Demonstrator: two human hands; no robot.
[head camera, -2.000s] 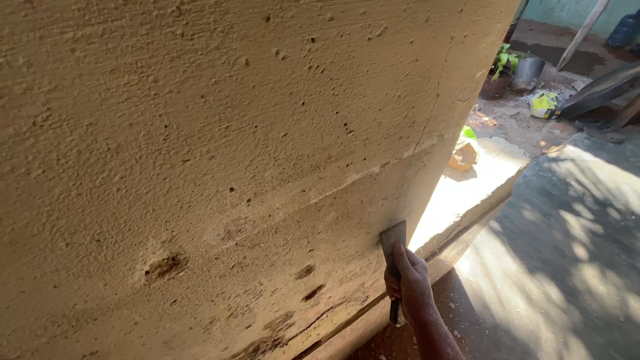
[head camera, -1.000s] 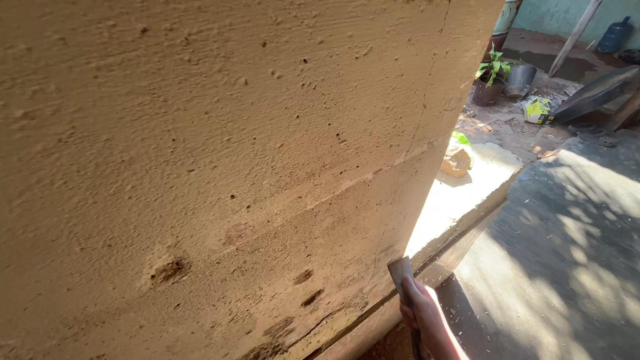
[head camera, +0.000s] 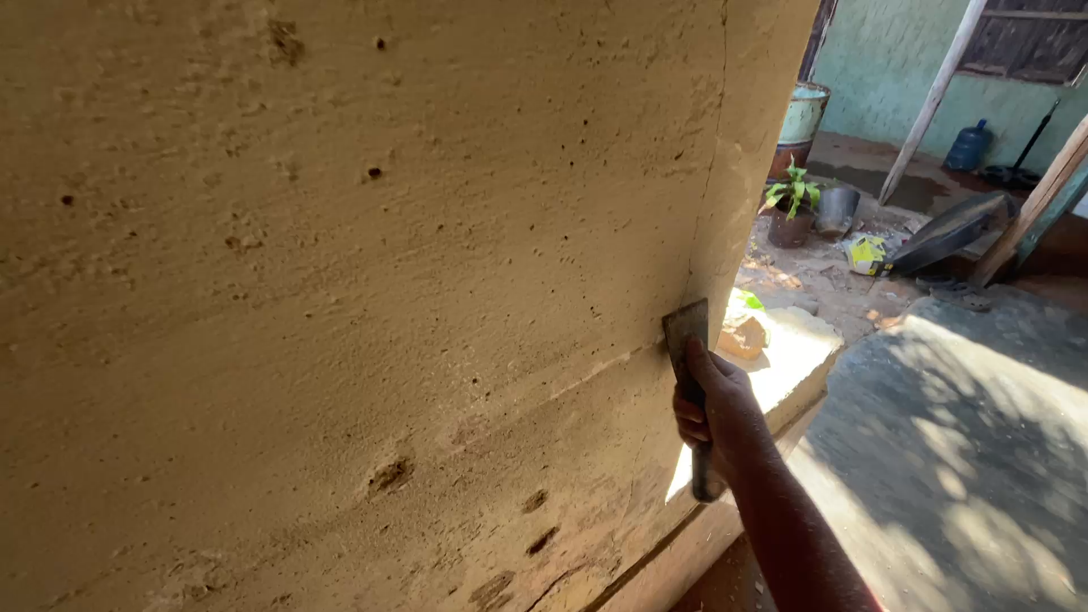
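My right hand (head camera: 710, 408) grips a putty knife (head camera: 685, 327) by its dark handle, the fingers wrapped round it and the handle's end sticking out below. The flat blade points up and lies at the surface of a yellowish plastered wall (head camera: 442, 280), close to its right edge. Small holes, bumps and a thin vertical crack mark the plaster. Lower down are a larger pit (head camera: 391, 476) and a raised horizontal line that runs up toward the blade. My left hand is not in view.
A sunlit ledge (head camera: 795, 357) with a stone-like lump (head camera: 742, 336) adjoins the wall's right edge. Beyond are a concrete floor (head camera: 952, 442), a potted plant (head camera: 792, 212), a bucket (head camera: 837, 211), a large dark basin (head camera: 952, 234), a leaning pole (head camera: 933, 102) and a blue water jug (head camera: 969, 146).
My right hand with the putty knife has moved up along the wall's right edge from near the ledge. The view has shifted, showing more of the yard.
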